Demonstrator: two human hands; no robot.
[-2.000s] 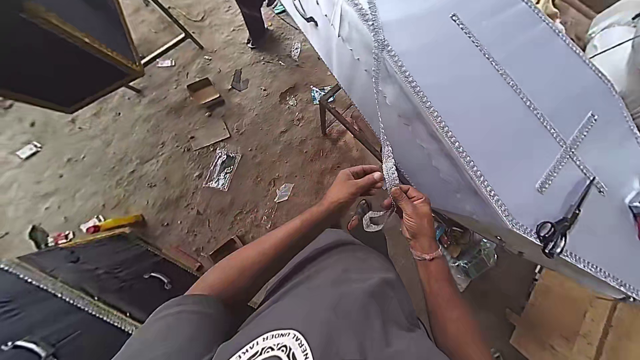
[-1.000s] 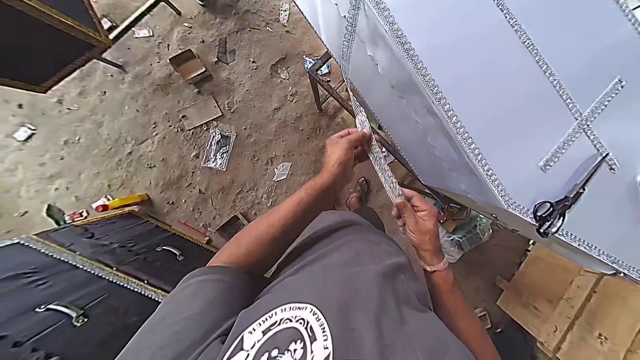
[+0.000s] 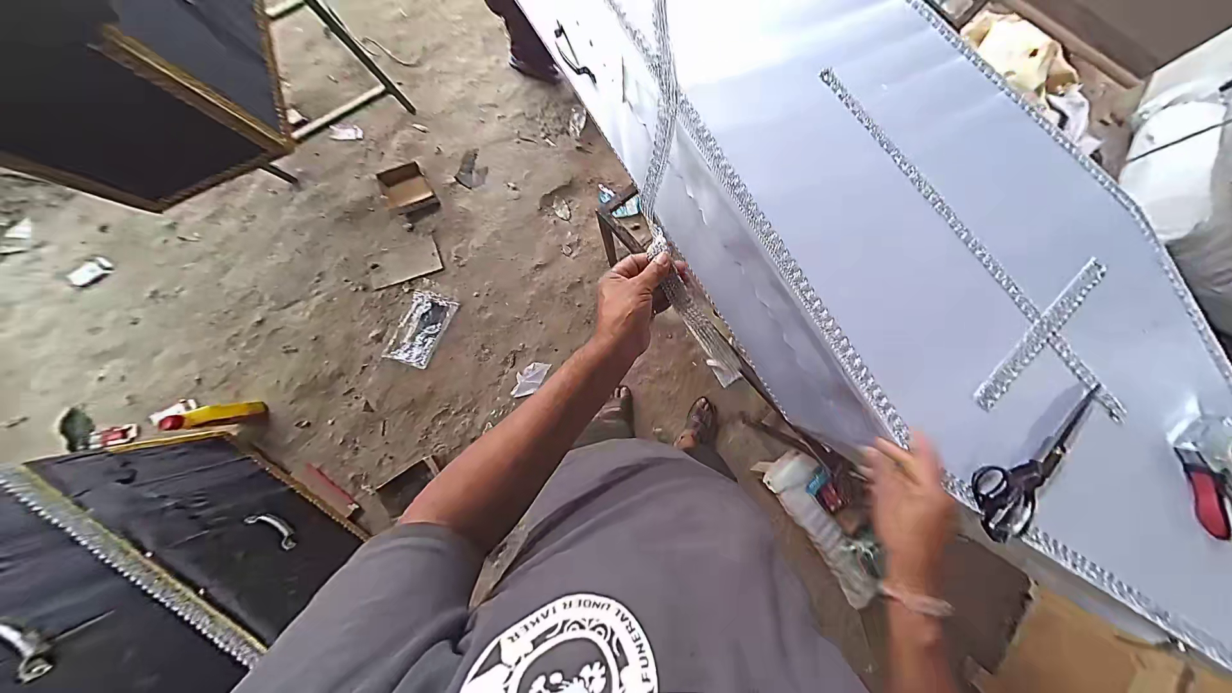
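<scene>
My left hand [image 3: 630, 300] pinches a strip of silver braided trim [image 3: 664, 144] beside the near side of a white coffin [image 3: 866, 241]; the strip runs up to the coffin's top edge, and a loose part hangs below the fingers. My right hand [image 3: 912, 510], blurred, is off the strip near the coffin's lower edge; whether it holds anything is unclear. Just right of it, black-handled scissors [image 3: 1020, 481] lie on the lid, tips toward a silver trim cross [image 3: 1044, 327]. A red and black tool [image 3: 1206, 486] lies at the lid's right.
Black coffins with trim stand at lower left [image 3: 192, 520] and upper left [image 3: 115, 106]. Litter and a small cardboard box [image 3: 407, 186] lie on the dirt floor. Plastic bottles [image 3: 808, 500] sit beneath the white coffin, near cardboard [image 3: 1088, 635]. Another person's leg [image 3: 525, 38] shows at the top.
My right hand has let go of the silver trim and moved right, toward the scissors. My left hand still holds the strip. The view has shifted.
</scene>
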